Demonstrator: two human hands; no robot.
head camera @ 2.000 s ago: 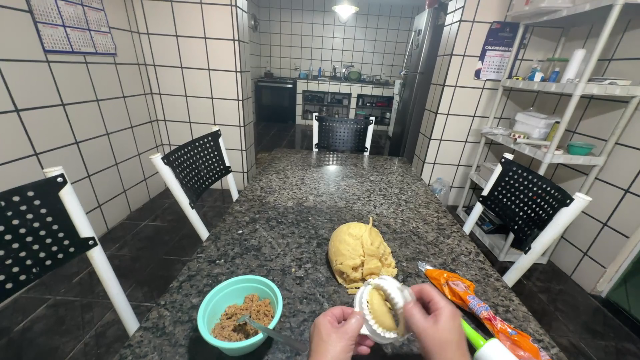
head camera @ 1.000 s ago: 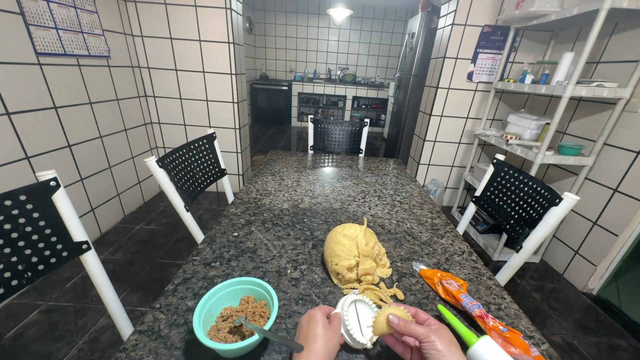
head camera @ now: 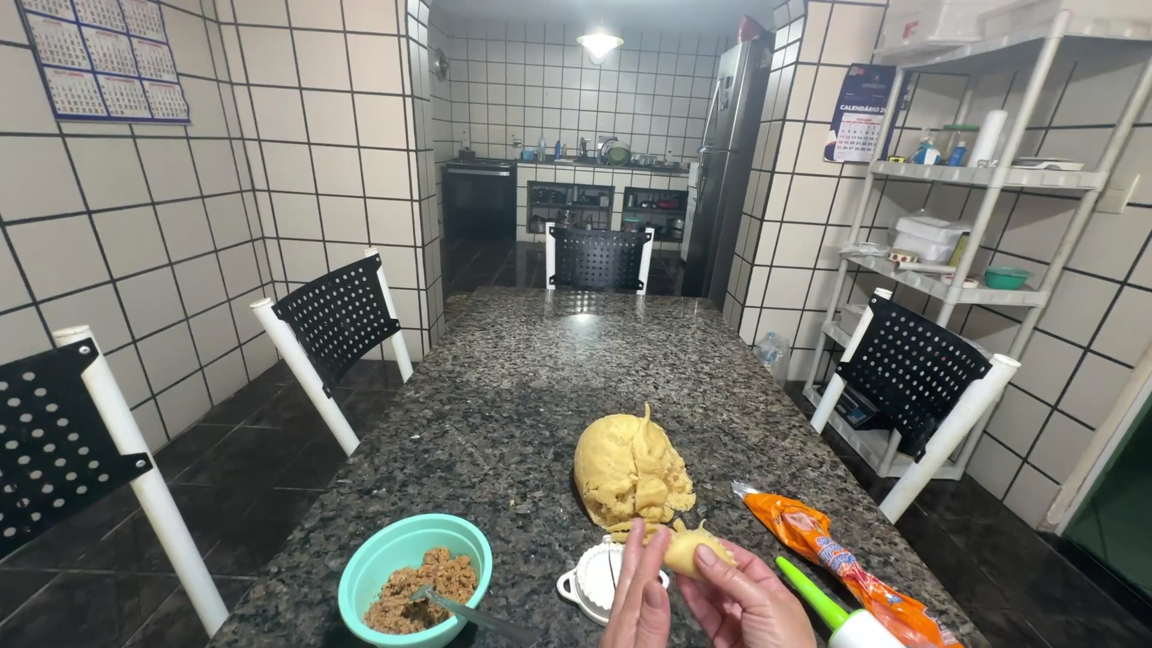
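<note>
Near the table's front edge, my right hand [head camera: 751,598] holds a small yellow dough piece [head camera: 693,551] between thumb and fingers. My left hand [head camera: 641,589] is beside it, fingers extended and near the dough; whether they touch it is unclear. A white plastic dumpling mold [head camera: 596,580] lies on the table, partly hidden behind my left hand. Just beyond are dough scraps [head camera: 634,529] and a large lump of yellow dough [head camera: 625,468]. At left stands a turquoise bowl [head camera: 360,549] of brown crumbly filling [head camera: 423,585], with a metal utensil [head camera: 472,614] resting in it.
Right of the hands lie an orange plastic package [head camera: 823,544] and a green-and-white tool [head camera: 814,589]. The granite table [head camera: 504,405] has black-and-white chairs along its sides, including one at left [head camera: 337,315] and one at right [head camera: 913,378]. A white shelf unit [head camera: 981,180] stands at right.
The white mold, in my left hand in the earlier frames, now lies on the table. My left hand has opened out beside the small dough piece, which my right hand still holds.
</note>
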